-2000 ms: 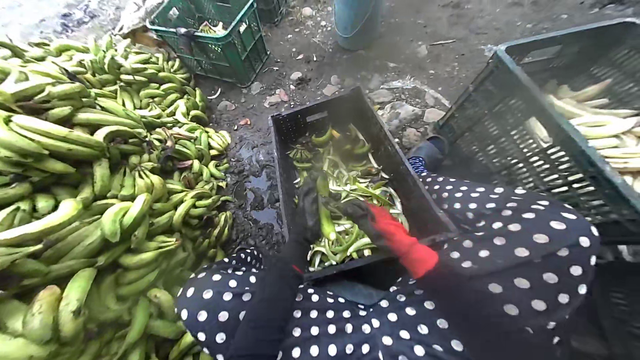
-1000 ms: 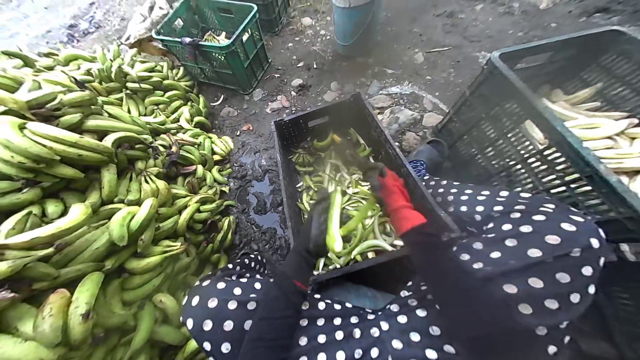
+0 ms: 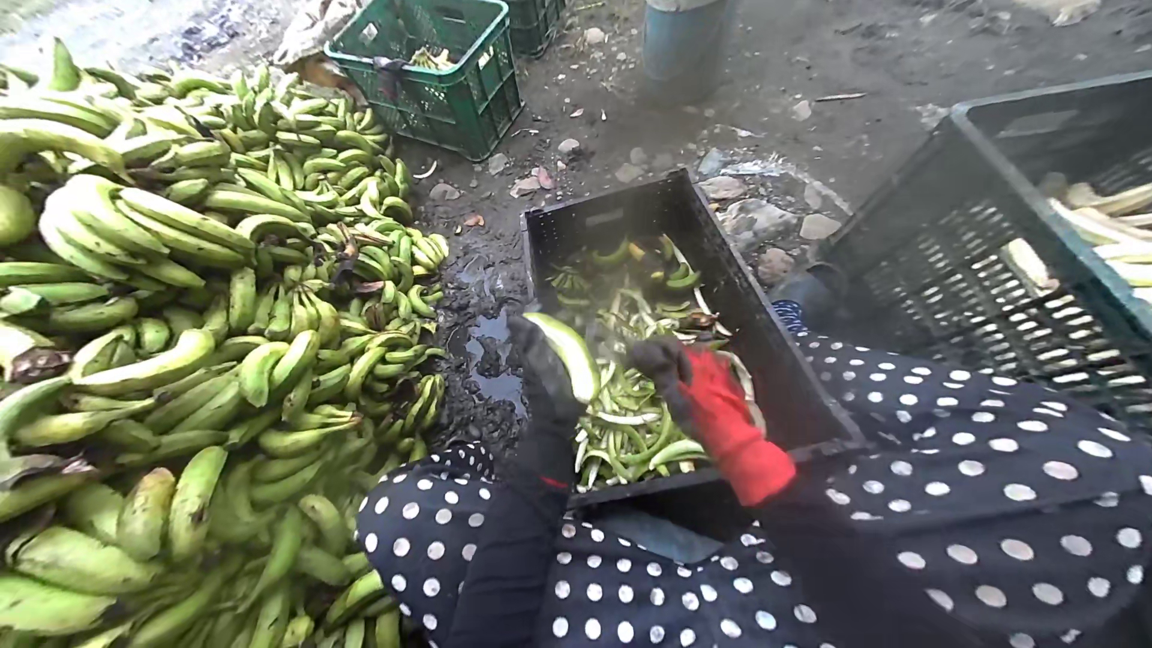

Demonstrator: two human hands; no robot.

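A partly peeled green plantain (image 3: 565, 354) is held in my left hand (image 3: 543, 360), which wears a dark glove, over the left side of a black plastic crate (image 3: 783, 360). My right hand (image 3: 697, 387), in a red and dark glove, is closed to the right of the plantain, apart from it; whether it holds a small tool is too blurred to tell. Below both hands, green plantain peels (image 3: 630, 441) fill the near part of the crate, with some small green fruit (image 3: 679, 274) at its far end.
A large pile of green plantains (image 3: 297, 360) lies to the left. At right stands a big dark green crate (image 3: 954, 243) with peeled plantains (image 3: 1111, 225). Farther off are a green crate (image 3: 441, 99) and a blue bucket (image 3: 686, 45). Stones (image 3: 756, 220) and a puddle (image 3: 493, 360) mark the muddy ground.
My left hand has lifted the plantain from low in the crate toward its left side. The red-gloved right hand has shifted a little but remains over the crate.
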